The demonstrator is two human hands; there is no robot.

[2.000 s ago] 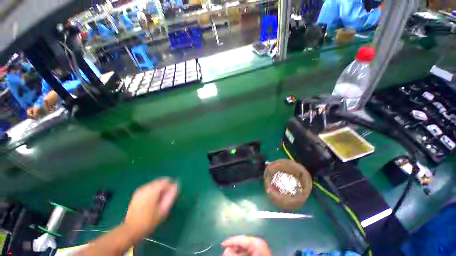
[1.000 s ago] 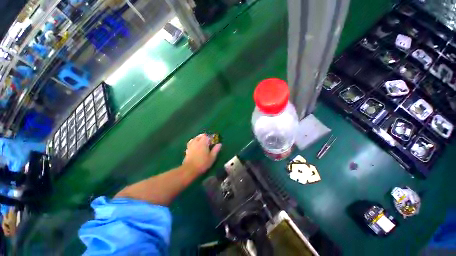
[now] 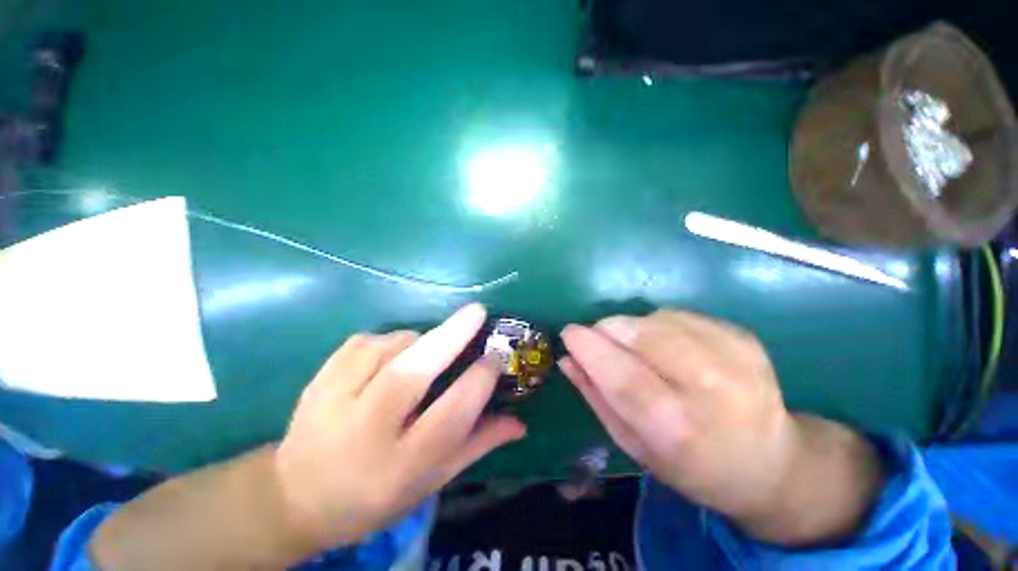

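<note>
A small round module (image 3: 519, 356) with a dark rim, a silvery-white part and a gold-yellow patch is near the bench's front edge, between my hands. My left hand (image 3: 400, 429) has its thumb and fingers around the module's left side and holds it. My right hand (image 3: 681, 410) is just to the right of the module, fingertips close together beside its rim; whether they touch it or hold something small is unclear. A thin silvery solder wire (image 3: 346, 263) runs from the left and ends just above the module.
A white paper sheet (image 3: 106, 307) lies at the left. White tweezers (image 3: 795, 250) lie at the right, below a brown pot (image 3: 843, 162) of small silvery bits. A black box (image 3: 703, 39) stands at the back. Cables (image 3: 991, 335) run along the right edge.
The view has swung back from the bottle and trays to the bench front. My left hand, earlier reaching to a small part at the back, is now at the module; my right hand is in view.
</note>
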